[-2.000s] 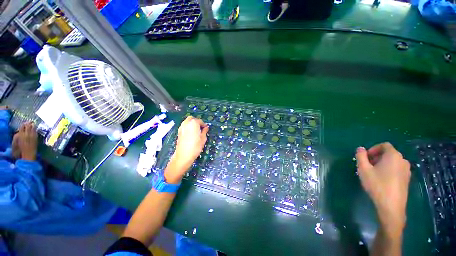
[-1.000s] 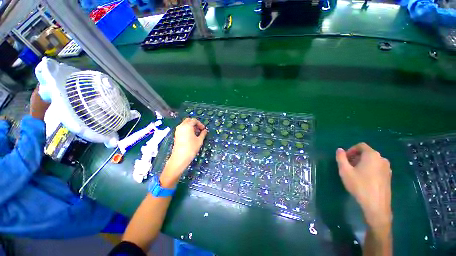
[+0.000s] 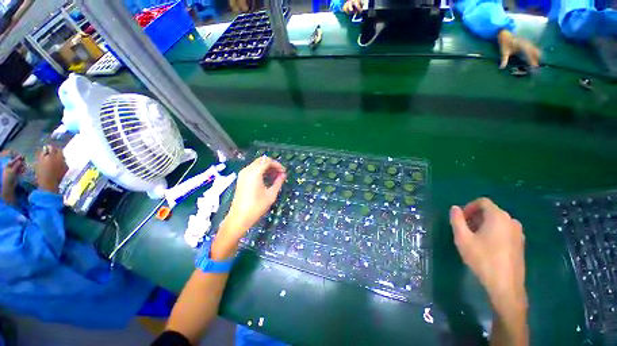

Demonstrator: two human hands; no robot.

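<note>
A clear blister tray (image 3: 325, 272) lies on the green bench, its pockets holding small units; those in the far rows show round yellow-green faces (image 3: 390, 184). My left hand (image 3: 256, 186), with a blue wristband, is over the tray's far left corner, fingertips curled together. Whether it holds a tiny unit cannot be told. My right hand (image 3: 488, 236) is above the bench to the right of the tray, thumb and index finger curled close to each other. Nothing can be made out between them.
A white fan (image 3: 139, 138) and grey post (image 3: 162, 81) stand left. A tube (image 3: 193, 186) and crumpled tissue (image 3: 203, 215) lie beside the tray. A second blister tray (image 3: 595, 257) is far right. A black compartment tray (image 3: 238, 40) is across. Other people's hands show left and at far right.
Another person's hand has come in at the far right, over a small dark part. The person at left has moved their hands, off the fan. My hands have shifted only slightly.
</note>
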